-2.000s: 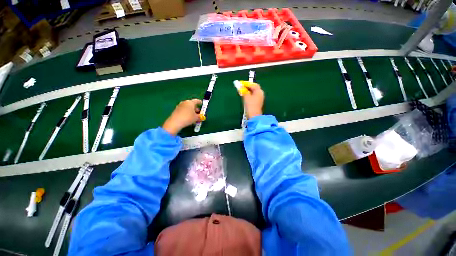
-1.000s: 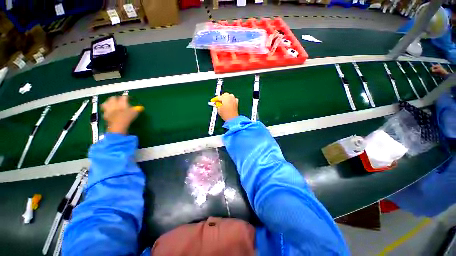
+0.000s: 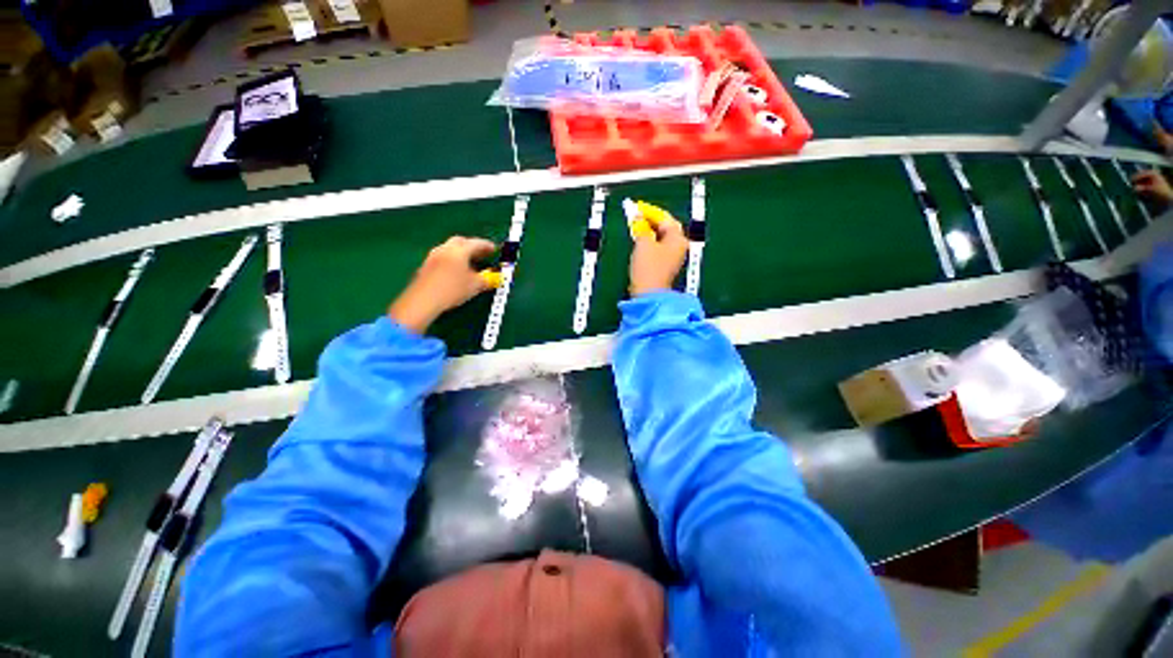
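Note:
Slim white straps with dark centres lie across the green belt. My left hand (image 3: 444, 283), yellow at one fingertip, is at the left edge of one strap (image 3: 506, 276) and grips it at its middle; the exact finger contact is small. A second strap (image 3: 591, 257) lies between my hands. My right hand (image 3: 657, 257) is shut on a small yellow-and-white piece (image 3: 643, 219), held over the belt just left of a third strap (image 3: 696, 238). A pinkish pile (image 3: 527, 444) on clear plastic lies on the near bench between my forearms.
Two straps (image 3: 174, 514) and an orange-and-white item (image 3: 80, 519) lie at near left. A red tray (image 3: 618, 148) with a bagged blue item and black boxes (image 3: 273, 135) stand beyond the belt. A carton (image 3: 881, 392) and red bin (image 3: 965, 424) are at right. Another person's hand (image 3: 1149, 186) shows far right.
My left hand has come right from the left straps, and a strap now lies at it. My right hand has moved right, off the strap it was over, still holding the yellow-and-white piece.

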